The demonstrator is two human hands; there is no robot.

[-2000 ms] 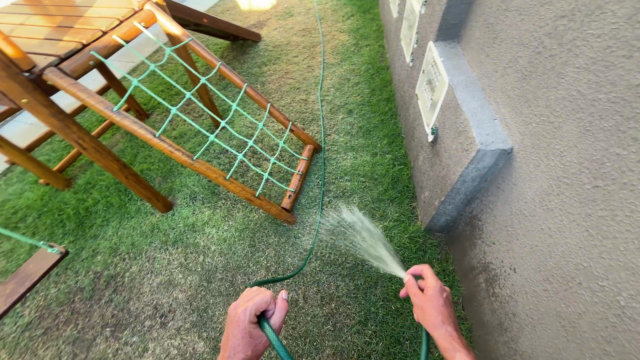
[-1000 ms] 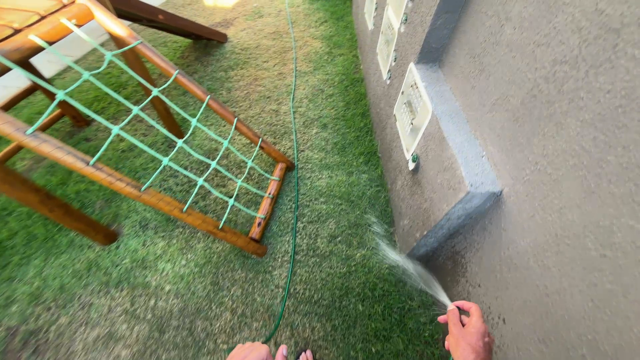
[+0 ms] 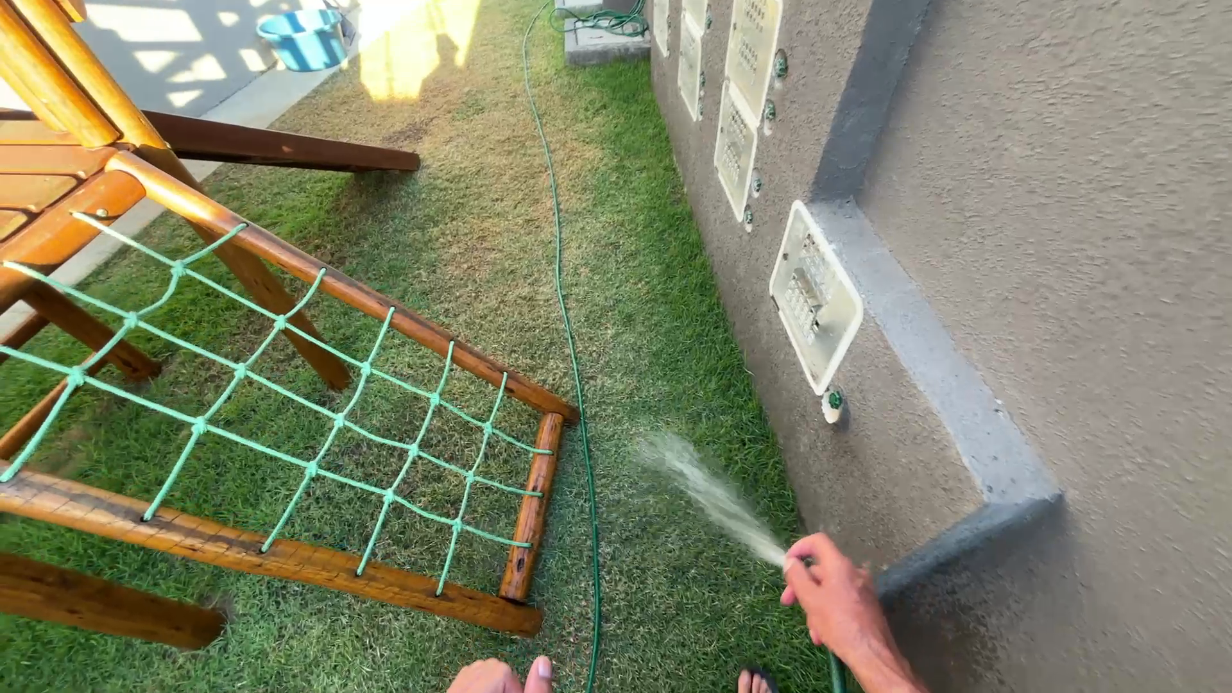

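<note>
My right hand (image 3: 833, 592) grips the end of a green garden hose (image 3: 837, 671), its thumb side at the mouth, and a fan of water (image 3: 717, 500) sprays up and left onto the grass. Part of my left hand (image 3: 500, 677) shows at the bottom edge; what it holds is cut off by the frame. A further length of green hose (image 3: 561, 289) runs along the lawn between the wooden climbing frame and the wall, up to a coil at the top.
A wooden climbing frame with a green rope net (image 3: 337, 419) stands at left. A rough plastered wall (image 3: 1078, 241) with a ledge (image 3: 929, 356) and meter boxes (image 3: 816, 298) rises at right. A blue tub (image 3: 303, 40) sits far back. My foot (image 3: 756, 681) shows below.
The left hand, seen around a green hose two seconds ago, now shows only in part at the bottom edge. The spray continues from the right hand. The view has shifted.
</note>
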